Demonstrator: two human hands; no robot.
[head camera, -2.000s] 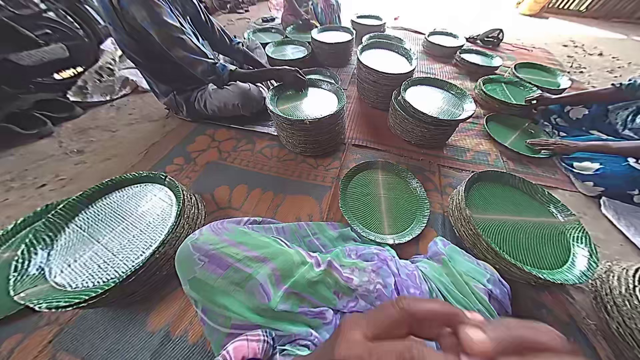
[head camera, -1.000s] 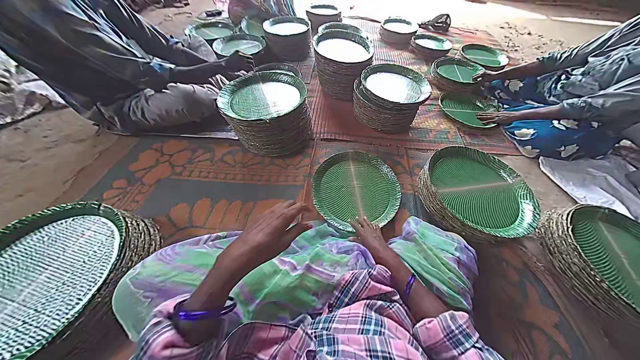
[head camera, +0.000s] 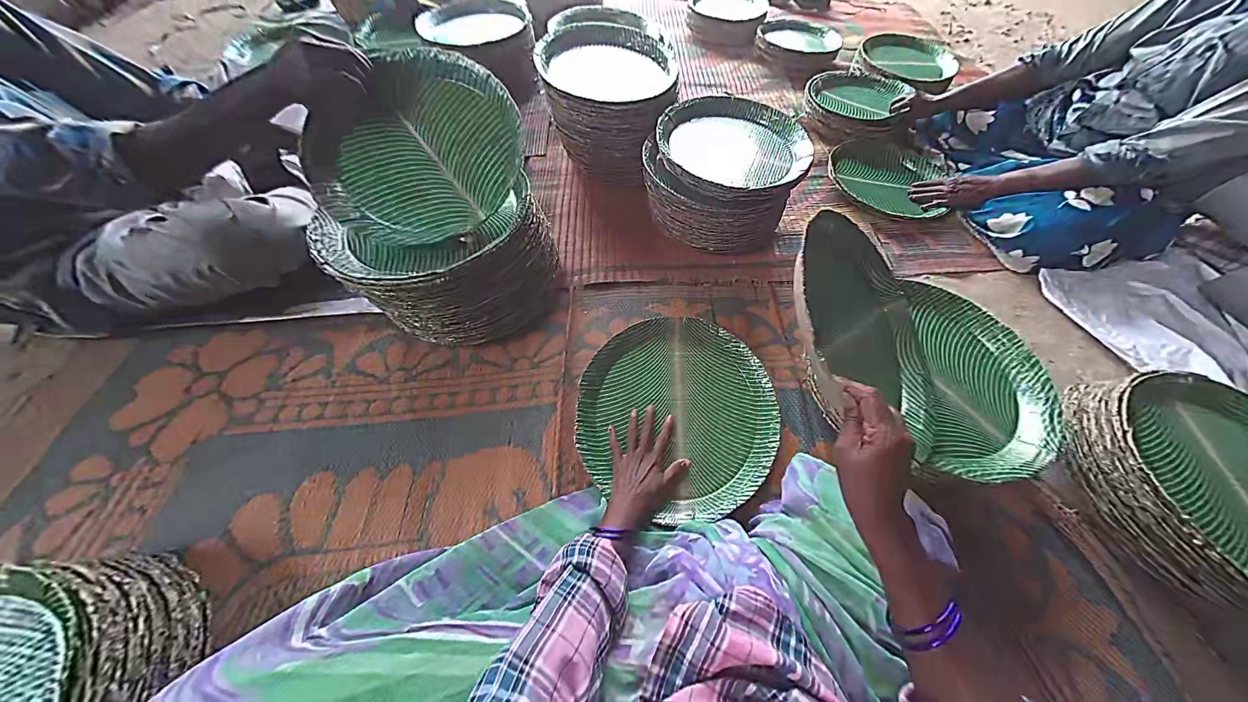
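My left hand (head camera: 643, 468) rests with spread fingers on the lower part of a green leaf-patterned plate (head camera: 717, 390), which lies on the mat in front of my lap. Between the thumb and fingers of my right hand (head camera: 871, 434) is the edge of another green plate (head camera: 850, 302), tilted nearly upright. That plate stands over the left side of a stack of similar green plates (head camera: 985, 380), partly hiding it. Purple bangles circle both my wrists.
A person at left holds a tilted green plate (head camera: 429, 146) over a tall plate stack (head camera: 468, 302). At right, another person's hands touch plates (head camera: 882, 180). More stacks stand ahead (head camera: 609, 117), at far right (head camera: 1150, 487) and bottom left (head camera: 136, 614). A patterned mat (head camera: 322, 439) lies beneath.
My right hand has moved from the front plate to the right-hand stack and taken hold of a plate. My left hand has come down onto the front plate. The person at left has raised a plate.
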